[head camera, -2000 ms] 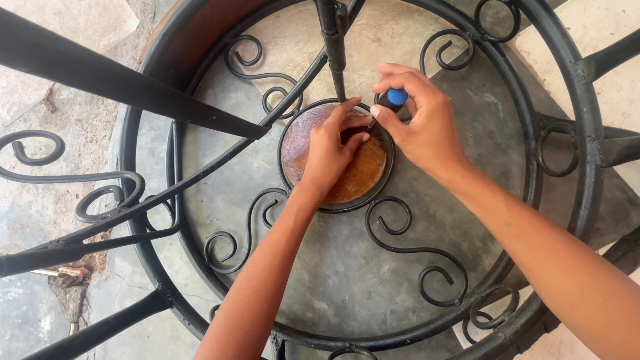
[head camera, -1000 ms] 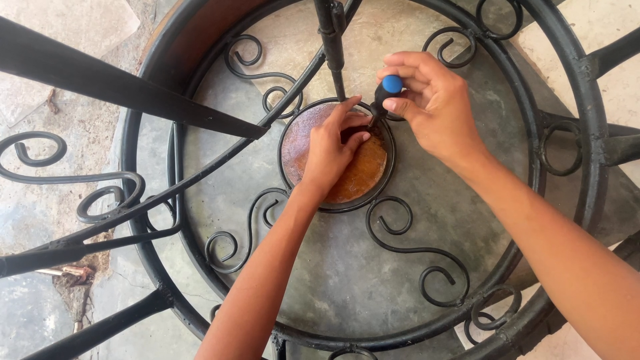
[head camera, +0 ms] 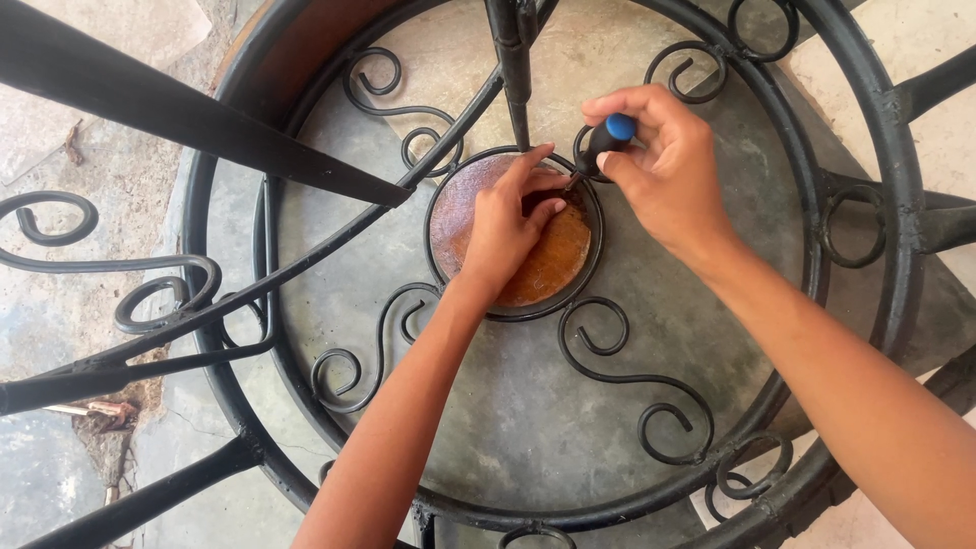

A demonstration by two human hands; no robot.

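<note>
My right hand (head camera: 667, 164) grips a screwdriver (head camera: 608, 143) with a black handle and a blue end cap. Its thin shaft slants down and left to the upper right rim of a round brown wooden disc (head camera: 553, 263), which sits inside a small black metal ring (head camera: 507, 315). Resting on the disc, my left hand (head camera: 512, 210) has its fingertips near the screwdriver's tip. Whatever lies between those fingertips and the tip is too small and covered to tell.
Black metal scrollwork (head camera: 671, 377) lies around the small ring, inside a large black metal hoop (head camera: 816, 191). A thick black bar (head camera: 191, 114) crosses at upper left, and a vertical post (head camera: 512, 69) stands above the disc. Beneath is a grey floor (head camera: 518, 427) of worn slabs.
The fingers of my right hand have shifted on the screwdriver, whose handle tilts differently than two seconds ago. My left hand has stayed on the disc.
</note>
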